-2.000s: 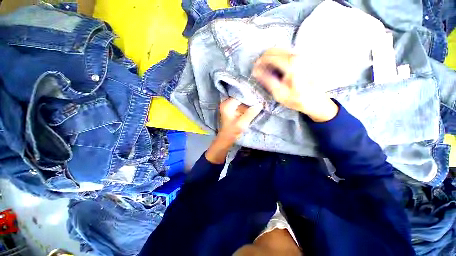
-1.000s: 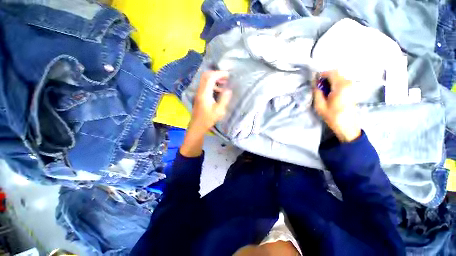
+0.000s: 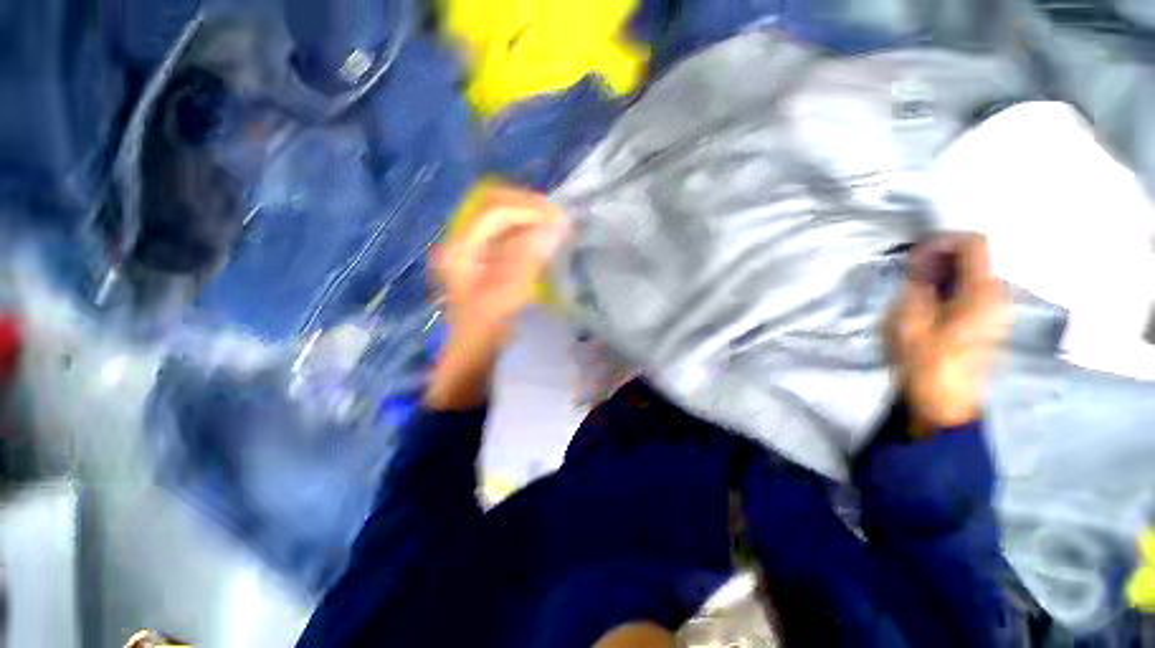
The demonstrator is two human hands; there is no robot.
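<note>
A denim jacket, pale grey inside out, lies in front of me with folds running across it; the frame is blurred. Its white pocket bag shows at the right. My left hand is at the jacket's left edge with fingers curled; whether it grips cloth is not clear. My right hand is on the jacket's right part, beside the pocket bag, around a small dark purplish tool, probably thread snips. The tool's blades cannot be seen.
Other blue denim jackets are heaped at the left, one with a round button. The yellow table top shows at the top middle. More denim hangs at the lower left. A red object is at the left edge.
The view has shifted, so the jacket sits further right. My hands have moved from close together on the cloth to far apart at its two sides, and the folds now run stretched between them.
</note>
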